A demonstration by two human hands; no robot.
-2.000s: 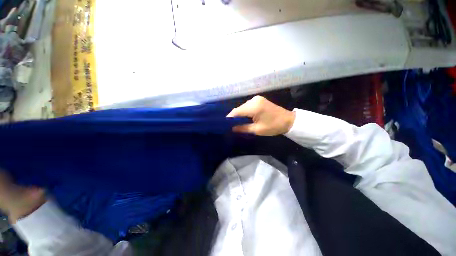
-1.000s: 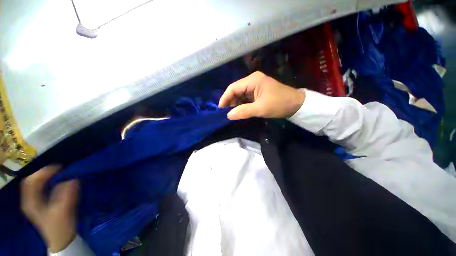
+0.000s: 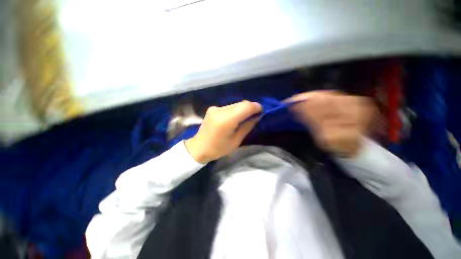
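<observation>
A royal-blue garment piece point(image 3: 275, 117) is stretched between my two hands, just below the table's front edge. My left hand point(image 3: 222, 129) is closed on its edge, knuckles up. My right hand point(image 3: 336, 119) is blurred and grips the same edge a little to the right. More blue cloth point(image 3: 76, 177) hangs or lies at the left, below the table edge; I cannot tell if it is the same piece. A blurred pale patch point(image 3: 184, 121) shows beside my left hand.
The white sewing table point(image 3: 212, 45) spans the top, with yellow printed tape point(image 3: 48, 66) at its left. Beneath its edge at right is a blurred red basket part point(image 3: 392, 103). Another blue cloth heap point(image 3: 429, 111) lies at the far right.
My left hand has moved from the far left to the middle, near my right hand, and now holds the cloth edge. My right hand has moved right. The view has shifted.
</observation>
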